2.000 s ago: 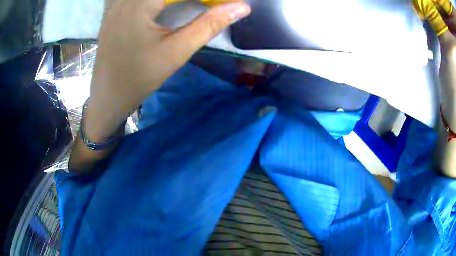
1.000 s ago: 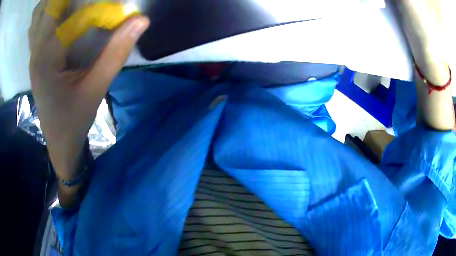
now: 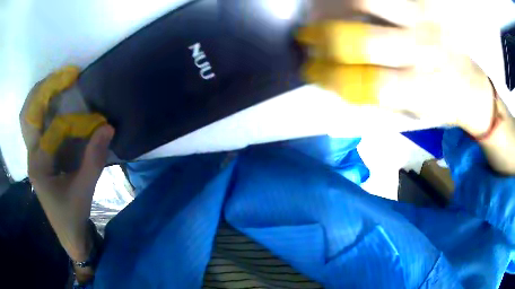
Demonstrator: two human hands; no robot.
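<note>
A dark smartphone (image 3: 169, 79) with pale NUU lettering lies slanted over the white mat (image 3: 271, 119), back up. My left hand (image 3: 68, 124), with yellow finger cots, grips the phone's left end, thumb at the near corner. My right hand (image 3: 384, 62), blurred and overexposed, also wears yellow finger cots. Its fingertips are over the phone's right end and hide it. Whether they grip it or only rest or rub on it cannot be told. The phone's far edge is cut off at the top.
The blue smock (image 3: 339, 209) fills the space below the mat's near edge. Shiny clear plastic (image 3: 112, 189) is at lower left. A blue frame part (image 3: 424, 141) and a brown object (image 3: 437, 179) are at right. A dark object (image 3: 509, 53) is at the right edge.
More of the phone and its lettering now show. My right hand has come from the upper right onto the phone's right end. My left hand sits lower in view, at the phone's left end.
</note>
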